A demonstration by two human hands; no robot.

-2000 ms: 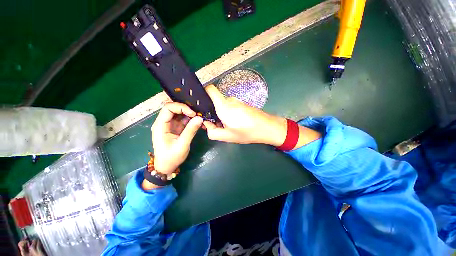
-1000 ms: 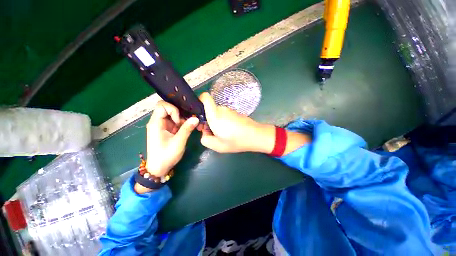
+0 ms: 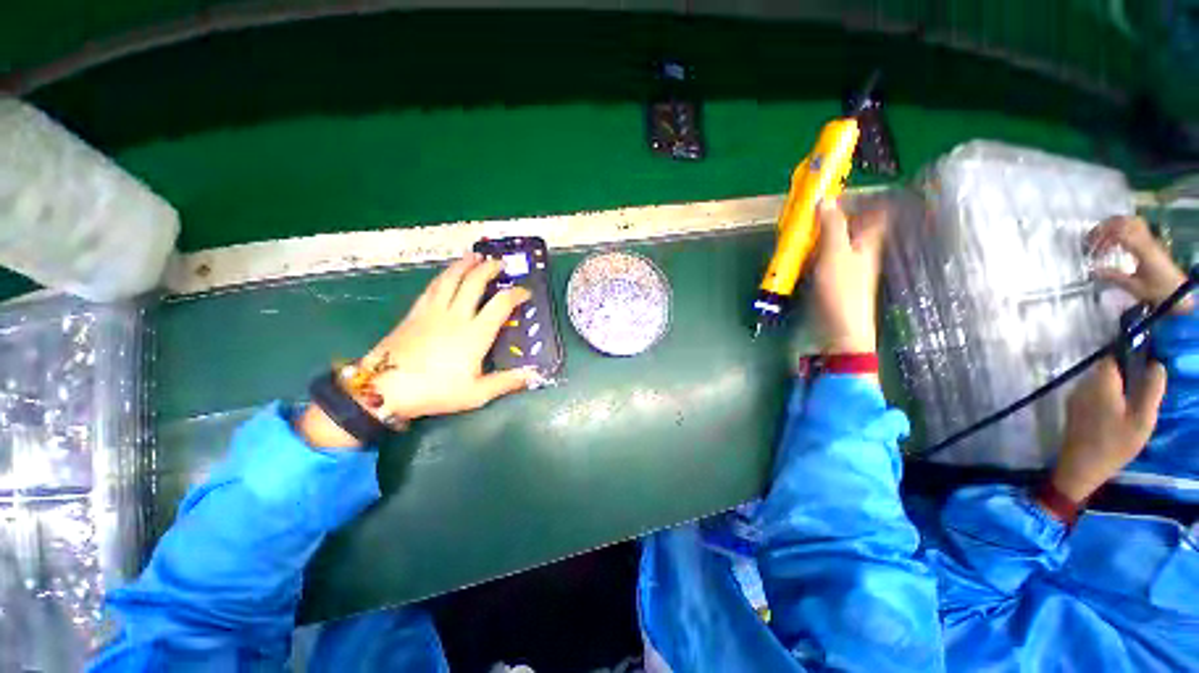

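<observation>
The black phone (image 3: 527, 322) lies back up on the dark green bench (image 3: 552, 487), with a white label near its far end and small silver and orange spots. My left hand (image 3: 441, 348) rests over its left side, fingers spread, pressing on it. My right hand (image 3: 848, 276) is slightly blurred and is at the yellow electric screwdriver (image 3: 805, 204), whose dark nose points down toward the bench. The fingers appear to be around the barrel. The round speckled screw dish (image 3: 618, 302) lies just right of the phone.
Two more black phones (image 3: 676, 116) lie on the green belt beyond the pale raised edge (image 3: 355, 254). Clear plastic trays (image 3: 1012, 289) stand at the right, more at the left (image 3: 66, 460). A whitish roll (image 3: 79, 197) is at far left. Another person's hands (image 3: 1108, 427) and black cord are at right.
The phone has gone from both hands down onto the bench under my left hand. My right hand has let go of it and moved right to the screwdriver. The view has shifted, showing another person's hands.
</observation>
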